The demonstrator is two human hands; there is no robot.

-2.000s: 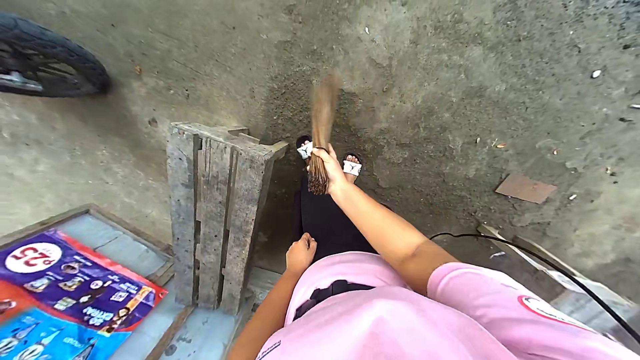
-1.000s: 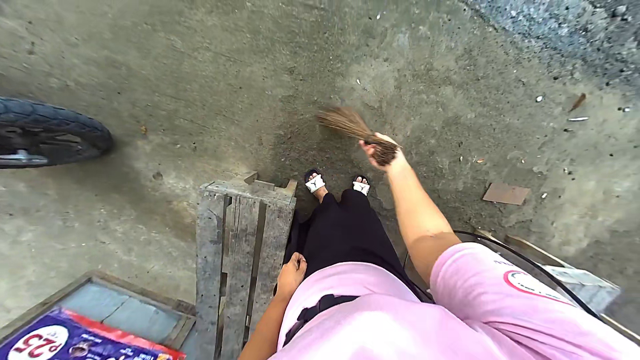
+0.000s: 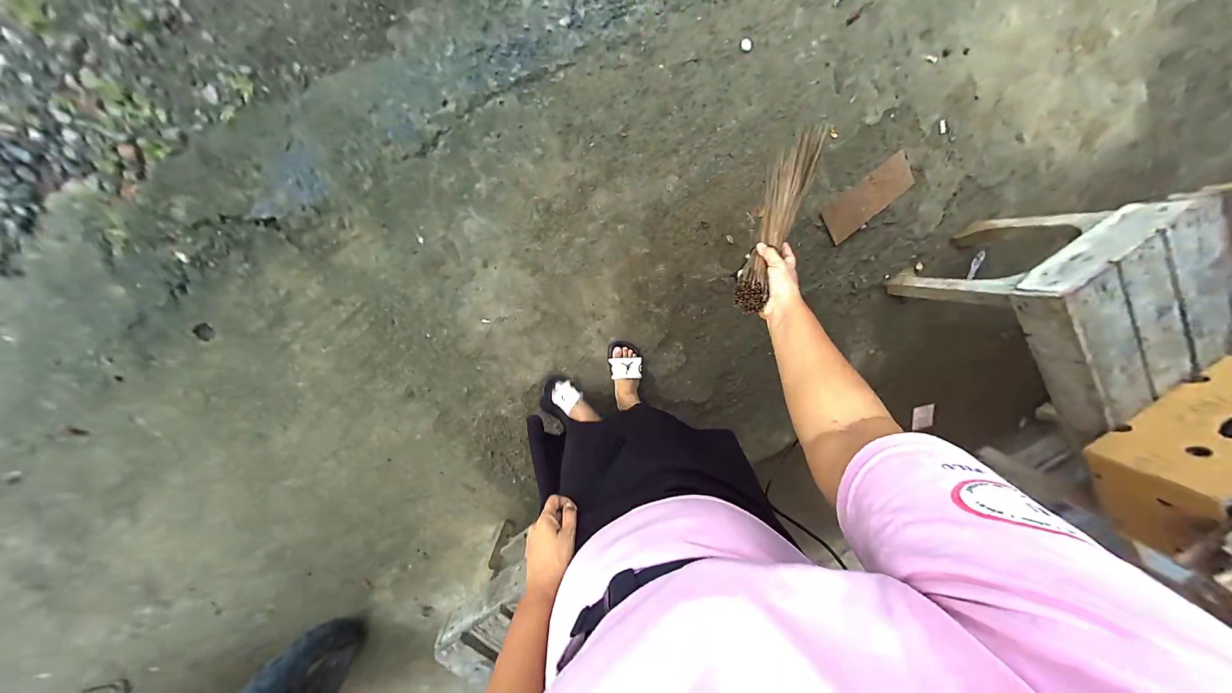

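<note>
My right hand [image 3: 778, 279] grips a stick broom [image 3: 791, 192] near its bound end, with the arm stretched out to the right. The broom's thin bristles point up and slightly right, just left of a flat brown piece of cardboard [image 3: 868, 197] on the ground. Curled fingers of my left hand [image 3: 551, 529] rest against the black trousers [image 3: 645, 462] at my hip; whether they pinch the cloth I cannot tell.
A worn wooden bench [image 3: 1097, 279] stands at the right, above a yellow box with holes [image 3: 1155, 452]. Low at the left are a wooden slatted piece [image 3: 472, 640] and part of a tire [image 3: 308, 659]. Gravel [image 3: 77, 125] lies at the upper left.
The view has turned strongly to the right. The broom's bristles, which pointed left a second ago, now point up beside the cardboard. My left hand stays near my hip.
</note>
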